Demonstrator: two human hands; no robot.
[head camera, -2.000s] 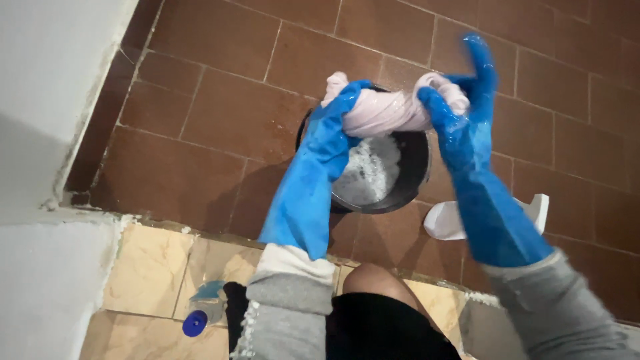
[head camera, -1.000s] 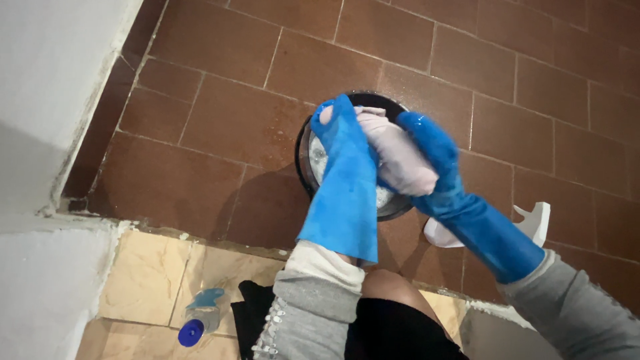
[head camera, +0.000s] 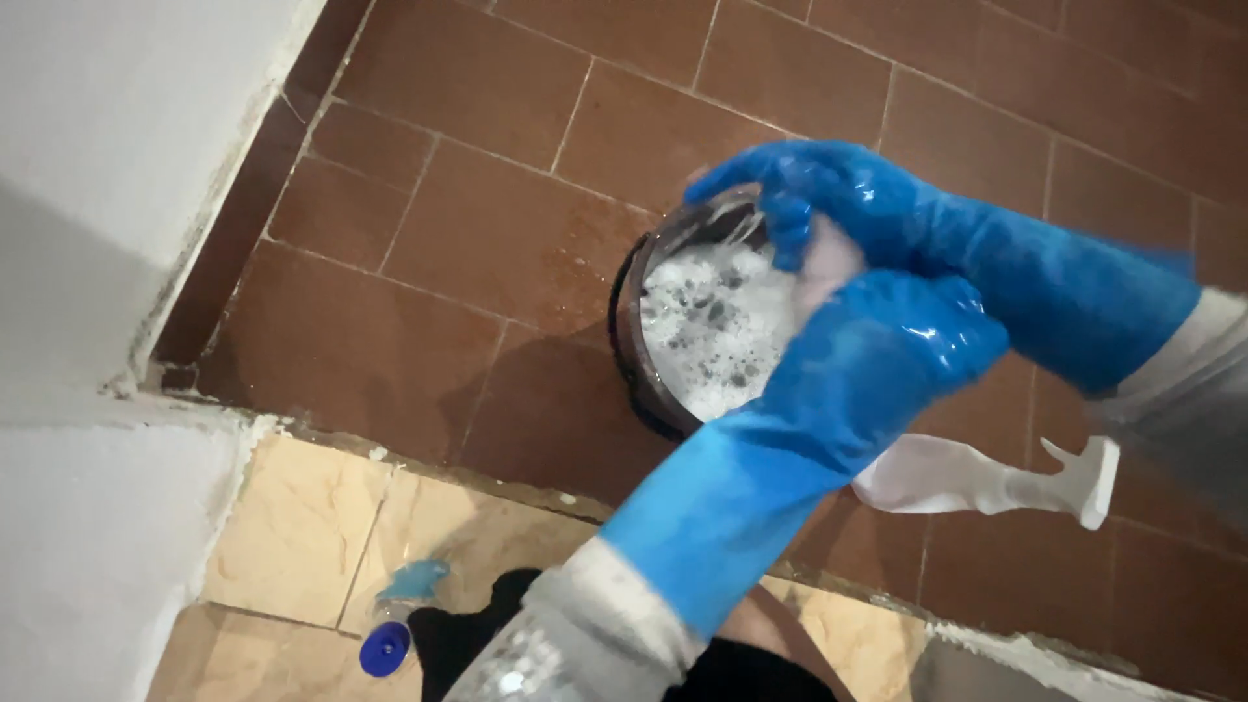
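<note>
Both of my hands wear blue rubber gloves and grip a wet pale pink cloth (head camera: 829, 258) over the right side of a dark bucket (head camera: 639, 331). My left hand (head camera: 892, 341) is closed on the near end of the cloth. Farther away, my right hand (head camera: 838, 200) holds the other part, its fingers curled over the bucket's far rim area. White suds (head camera: 717, 322) float on the water in the bucket. Much of the cloth is hidden by the gloves.
A white spray bottle (head camera: 985, 478) lies on the brown tiled floor right of the bucket. A clear bottle with a blue cap (head camera: 385, 649) lies on the beige tiled step (head camera: 292, 526) at lower left. A white wall (head camera: 127, 127) borders the left side.
The cloth, earlier stretched twisted between my hands and then bunched over the bucket, is now mostly covered by the gloves at the bucket's right side. More of the suds show than one second ago.
</note>
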